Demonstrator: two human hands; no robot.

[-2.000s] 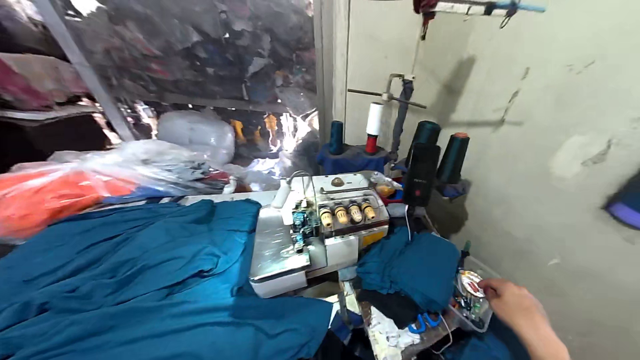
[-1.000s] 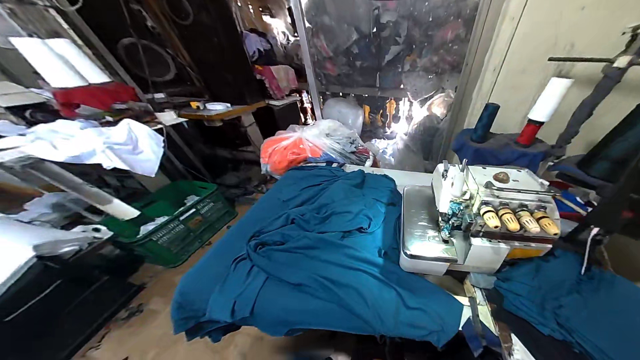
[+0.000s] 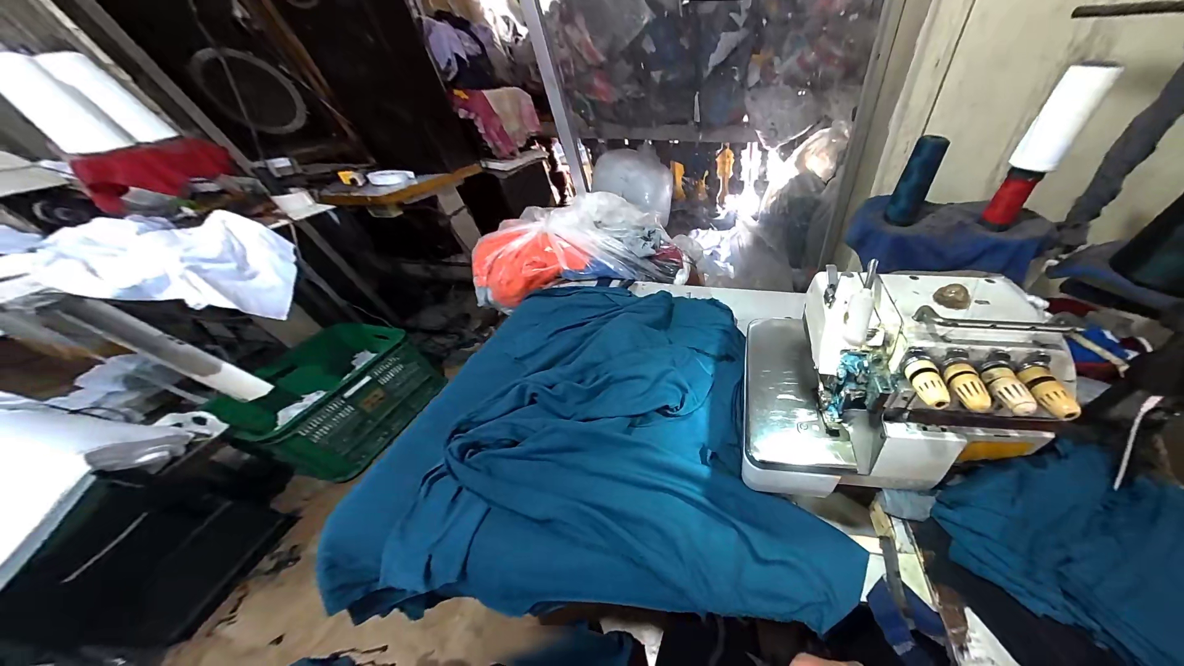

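Observation:
A sliver of skin, likely part of my right hand (image 3: 821,660), shows at the bottom edge; its fingers and anything in them are hidden. My left hand is out of view. Above that sliver, a wide heap of teal fabric (image 3: 592,472) lies folded and rumpled over the table and hangs past its front edge. An overlock sewing machine (image 3: 934,342) stands right of the heap, its metal plate beside the cloth. More teal fabric (image 3: 1045,546) lies bunched at the machine's right. Blurred teal cloth (image 3: 583,647) shows low in the frame.
Behind the heap sits a clear plastic bag with orange cloth (image 3: 527,264). A green plastic crate (image 3: 370,407) stands on the floor at left, near white cloth (image 3: 185,264) on another table. A teal thread cone (image 3: 916,180) and a white thread cone (image 3: 1064,120) stand behind the machine.
The view has swung left since two seconds ago. Then my right hand was at a small clear container right of the machine; that container is now out of view. The teal heap lies much as before.

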